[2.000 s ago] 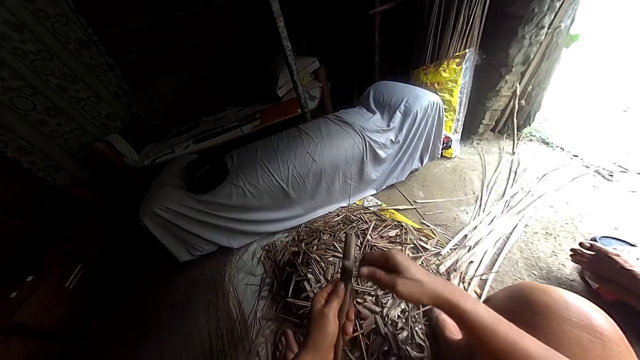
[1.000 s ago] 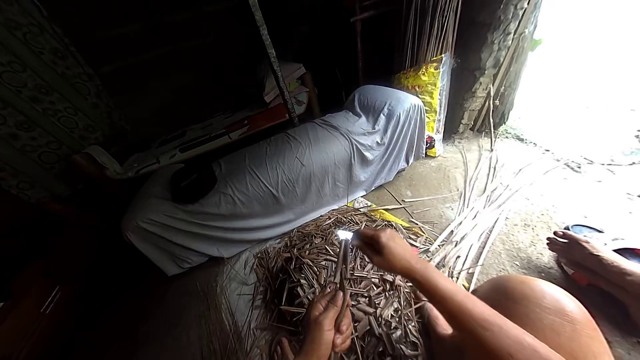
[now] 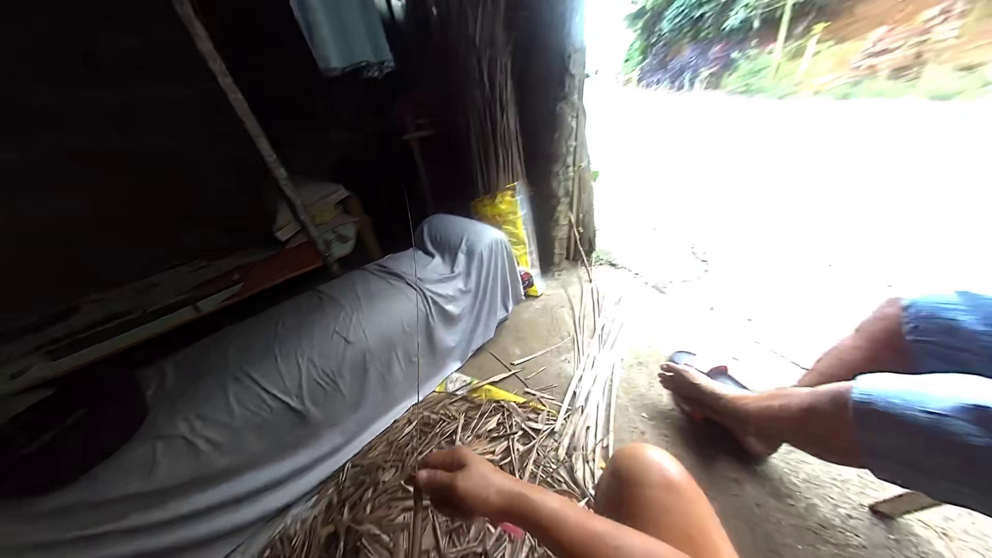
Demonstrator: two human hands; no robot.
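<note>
My right hand [image 3: 465,484] is at the bottom centre, above a heap of dry, brown plant strips. Its thumb and fingers are pinched on a long, thin strip [image 3: 418,349]. The strip stands nearly upright in front of the grey cloth, rising from my fingers to a fine tip. A wider brown length shows just below the fingers, and its lower end is cut off by the frame's edge. My left hand is out of view.
Grey cloth [image 3: 310,364] covers a long form on the left. Pale strips [image 3: 593,380] lie right of the heap [image 3: 372,496]. Bundled thin sticks [image 3: 492,116] stand behind a yellow bag [image 3: 504,217]. Another person's legs [image 3: 814,422] and sandalled foot are at the right, by the bright doorway.
My left hand, which gripped a thin piece over the heap in both earlier frames, has gone out of view. The view has swung up and right. The upright thin strip now shows above my right hand.
</note>
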